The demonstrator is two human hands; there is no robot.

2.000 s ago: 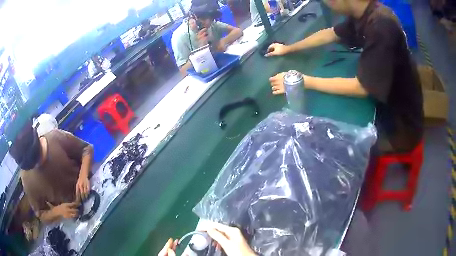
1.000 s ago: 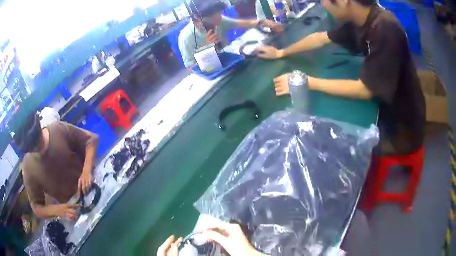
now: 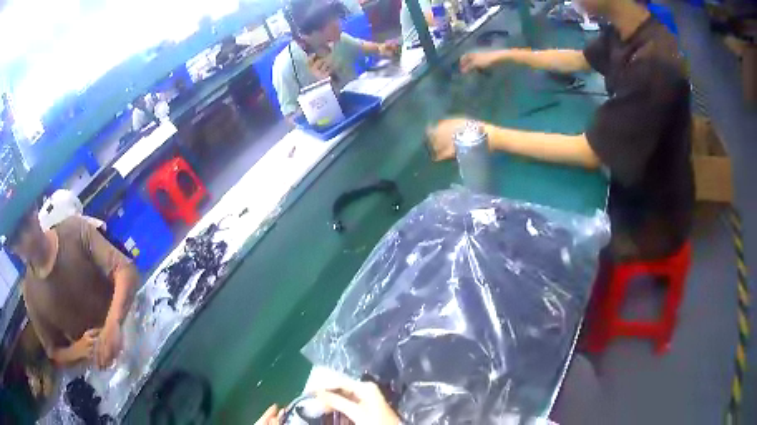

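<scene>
My left hand (image 3: 271, 416) and my right hand (image 3: 360, 404) are at the bottom edge, both partly cut off. Their fingers hold a thin dark curved part (image 3: 292, 406) between them, possibly a headband. Its lower portion is out of the picture, and fine detail is blurred. A pale patch of work sheet (image 3: 324, 379) shows just beyond my fingers. A large clear plastic bag (image 3: 465, 290) full of black parts lies directly right of and beyond my right hand.
A silver can (image 3: 473, 158) stands beyond the bag. The green belt (image 3: 274, 286) carries one black headband (image 3: 366, 192) and a blurred dark arc (image 3: 181, 400) at lower left. Seated workers are at left, across and right (image 3: 639, 124). A blue tray (image 3: 358, 110) lies across the belt.
My hands still hold the curved part, now lower in the picture. The left worker's hands no longer show the black ring. A dark arc has appeared on the belt. The right worker's arms have shifted.
</scene>
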